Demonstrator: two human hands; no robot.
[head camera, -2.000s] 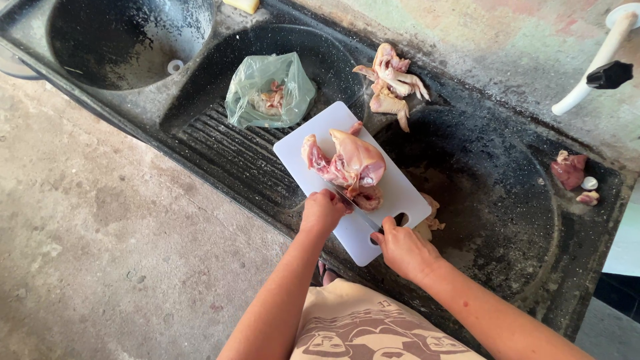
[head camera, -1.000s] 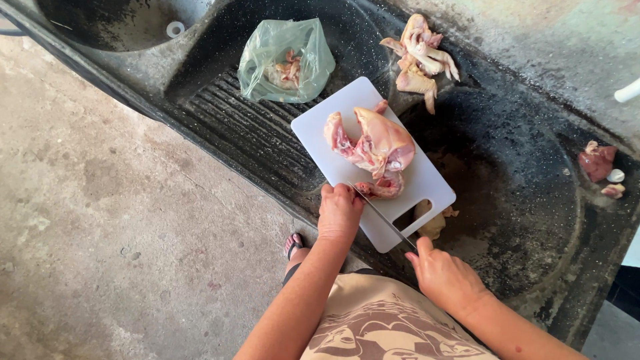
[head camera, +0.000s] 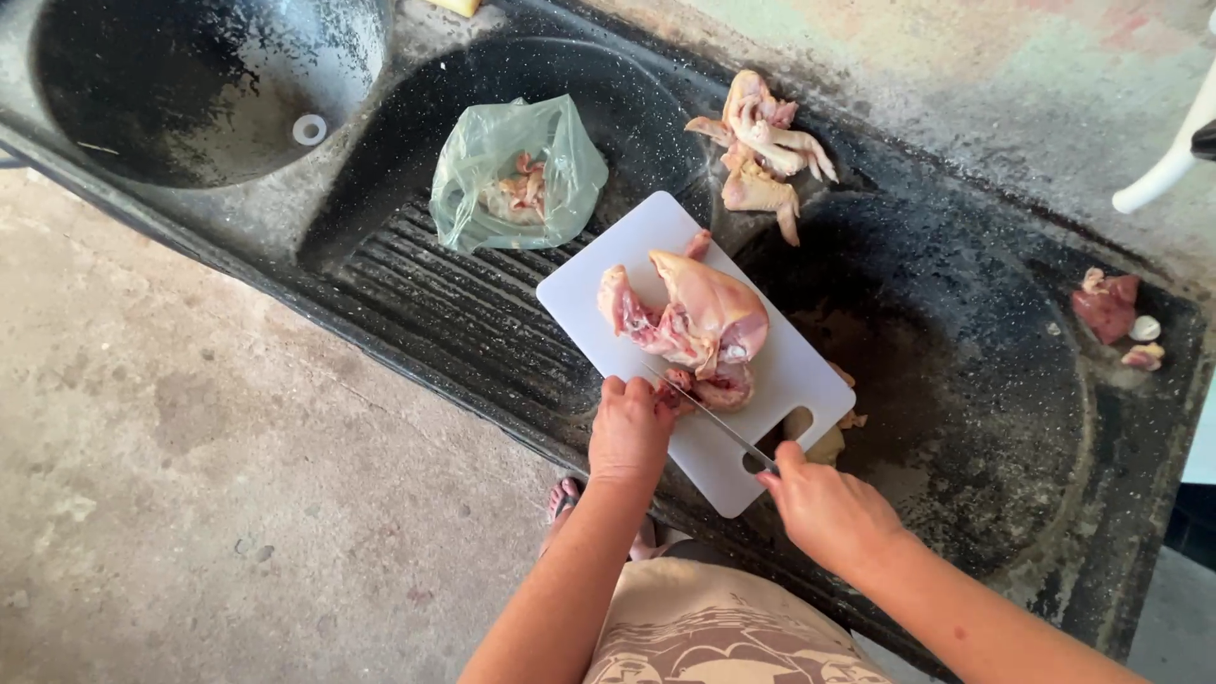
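Raw chicken (head camera: 711, 309) lies on a white plastic cutting board (head camera: 608, 275), which rests across the middle of a black double sink. My left hand (head camera: 629, 429) grips the lower end of the chicken at the board's near left edge. In my right hand (head camera: 825, 505) is the handle of a knife (head camera: 714, 420); its thin blade runs across the lower part of the chicken, its tip close to my left fingers. The handle is mostly hidden by my fingers.
A greenish plastic bag (head camera: 518, 176) with scraps sits on the ribbed drainboard (head camera: 456, 309). Chicken feet and wing pieces (head camera: 768, 152) lie on the rim near the wall. Dark red offal (head camera: 1106, 304) is on the right ledge, below a white tap (head camera: 1173, 157). Round basins (head camera: 959, 399) flank the drainboard.
Both hands stay at the lower end of the chicken, the knife still in my right hand. Otherwise only the view has shifted.
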